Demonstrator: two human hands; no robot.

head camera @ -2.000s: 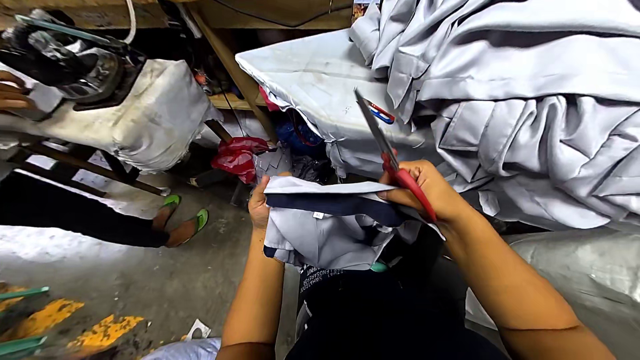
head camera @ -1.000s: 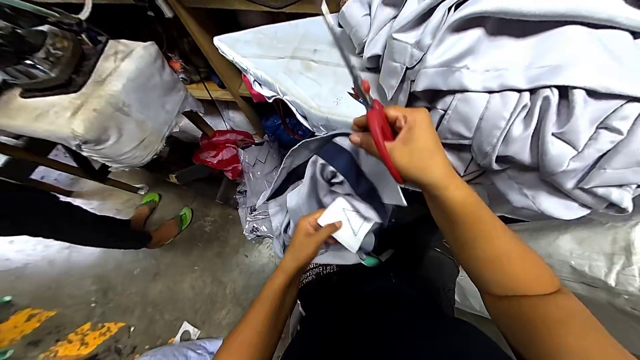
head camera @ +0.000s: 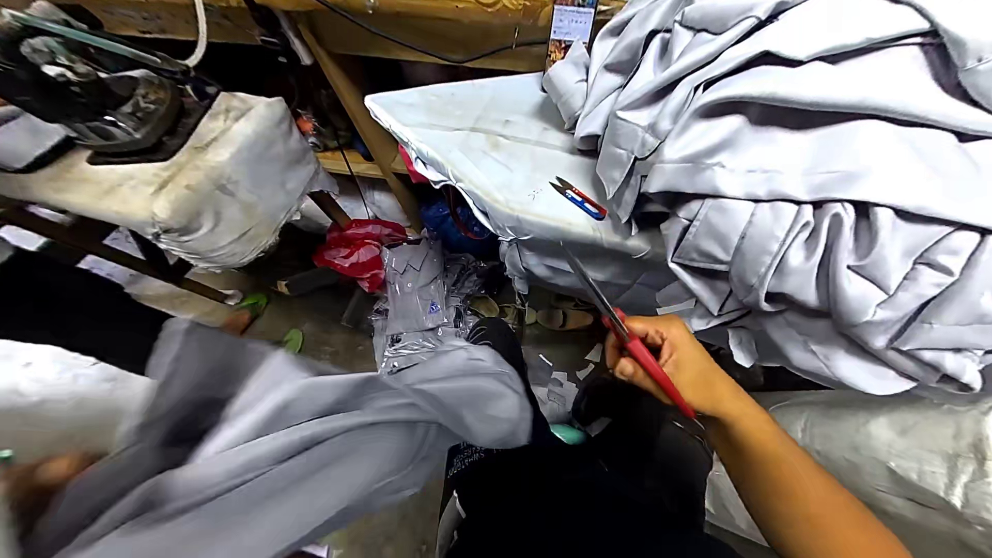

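My right hand (head camera: 666, 364) grips a pair of red-handled scissors (head camera: 647, 360), blades pointing up and left over the edge of a padded board. At the lower left, a blurred grey garment (head camera: 325, 442) stretches across the view. My left hand (head camera: 50, 477) is a blur at the far left edge, at the garment's end; its fingers cannot be made out. Thread snips (head camera: 579, 198) with red and blue handles lie on the white cloth-covered board (head camera: 480, 132). A heap of grey garments (head camera: 814, 170) covers the board's right part.
An iron (head camera: 128, 116) rests on a cloth-covered board (head camera: 225, 178) at the left. Below are a red plastic bag (head camera: 360, 248) and plastic-wrapped grey shirts (head camera: 415, 287). A person's leg (head camera: 70, 310) in dark trousers stands at the left. A silvery covered bundle (head camera: 868, 449) lies lower right.
The grey garment and my left hand have moved from in front of me to the far left. My right hand has moved lower, still with the scissors, and the snips are now uncovered.
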